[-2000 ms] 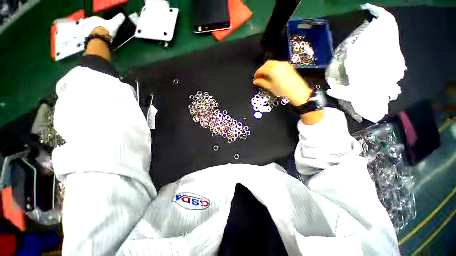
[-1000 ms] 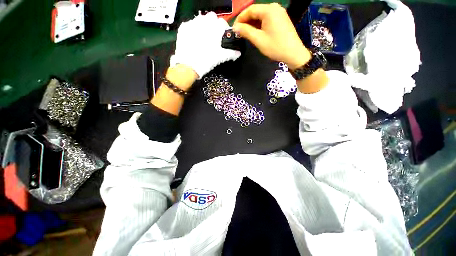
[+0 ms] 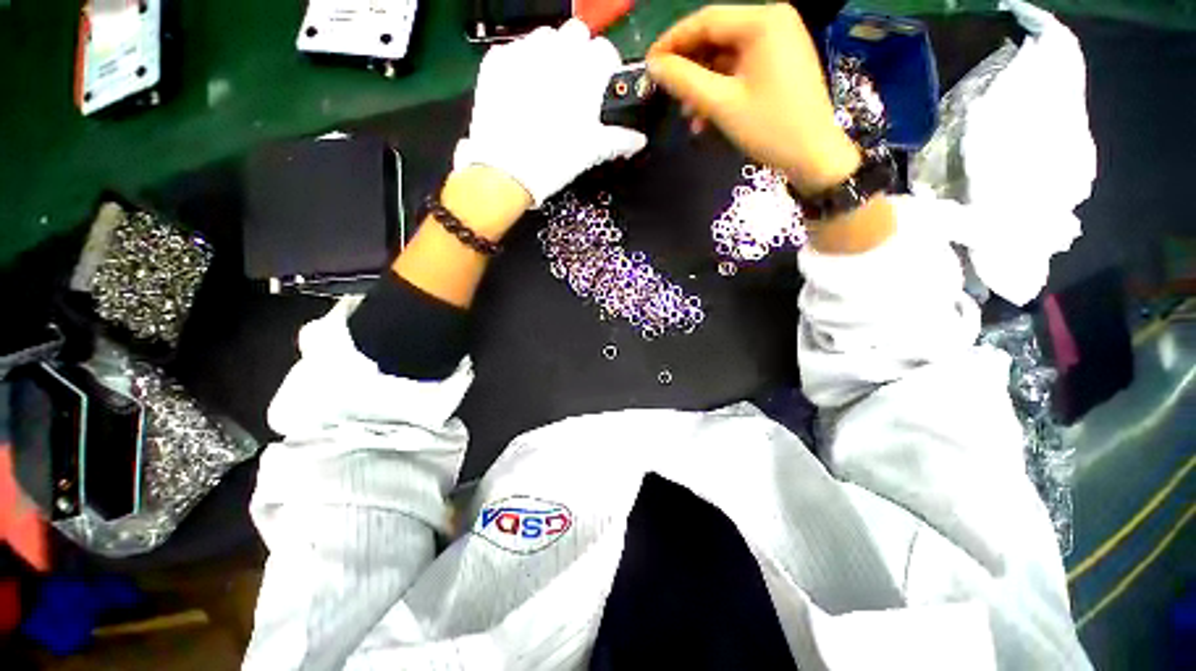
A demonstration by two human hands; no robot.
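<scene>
My left hand [image 3: 544,112], in a white glove, holds a small black box-shaped unit [image 3: 626,100] at the top centre, its end with two round terminals facing me. My bare right hand [image 3: 754,85] has its thumb and fingertips at the right terminal. Whether a small part is between these fingertips cannot be told. A pile of flat washers [image 3: 610,273] lies on the black mat below the unit. A smaller, brighter pile of rings [image 3: 758,216] lies to its right, below my right hand.
Blue parts bin [image 3: 905,66] and crumpled white bag [image 3: 1030,157] stand at the upper right. Black plates [image 3: 319,207], an open hardware box [image 3: 151,275] and a clear hardware bag [image 3: 184,446] lie left. White-faced units [image 3: 357,26] sit on the green belt.
My left hand has come from the belt at upper left to the centre with the black unit. My right hand has moved from the bright pile to the unit's terminals.
</scene>
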